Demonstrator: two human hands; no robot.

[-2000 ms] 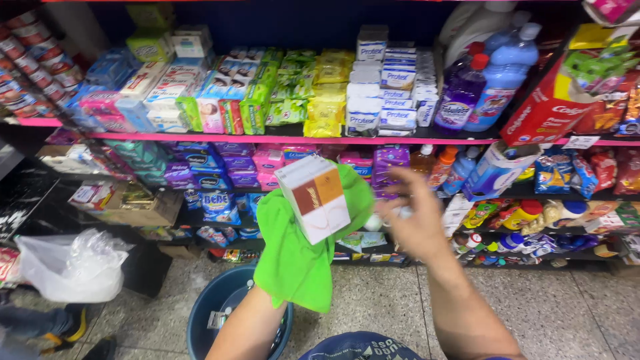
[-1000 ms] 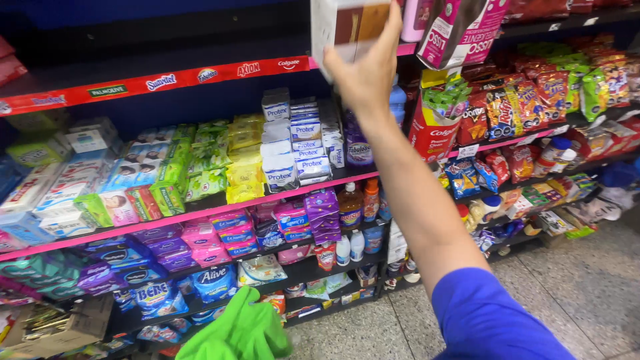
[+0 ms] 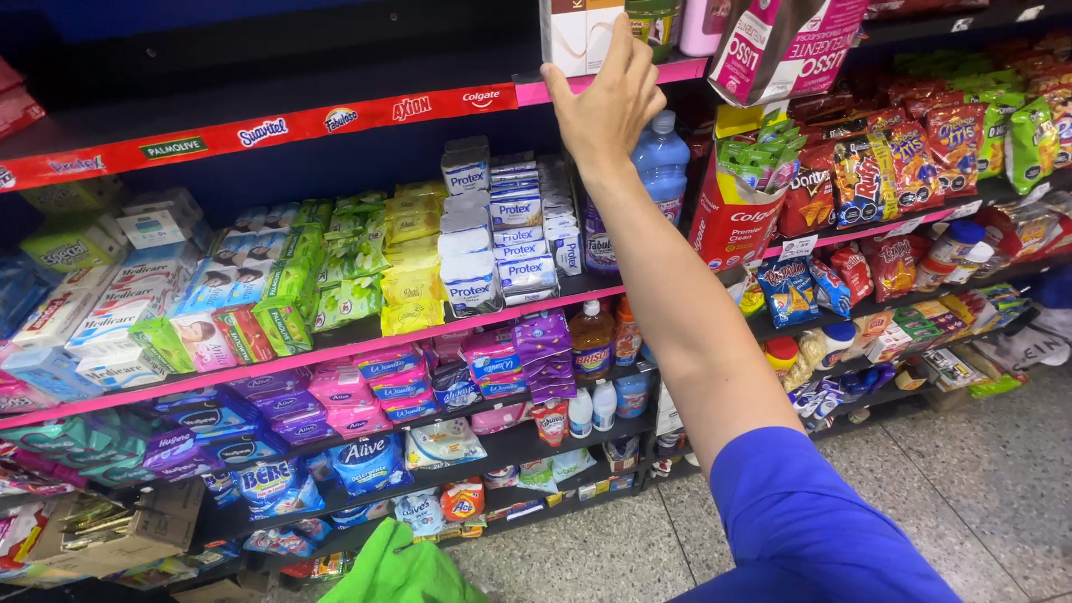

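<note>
My right hand (image 3: 605,99) is raised at the top centre, fingers against the front and right side of a white and brown box (image 3: 579,38). The box stands at the right end of the upper shelf (image 3: 536,90), beside a green jar (image 3: 655,25) and a pink bottle (image 3: 702,25); its top is cut off by the frame. Whether my fingers still grip it is hard to tell. At the bottom edge lies a bright green cloth (image 3: 402,569); my left hand is not visible, perhaps beneath it.
Soap packs (image 3: 469,280) fill the middle shelf, with a blue bottle (image 3: 662,159) and a red toothpaste carton (image 3: 737,201) to their right. A pink and brown bag (image 3: 791,50) hangs beside my hand. Snack bags (image 3: 867,180) line the right shelves. A cardboard box (image 3: 126,528) is low left.
The box, held over the green cloth two seconds ago, has moved up to the upper shelf with my right hand. The cloth is lower in view. The view has swung upward and right.
</note>
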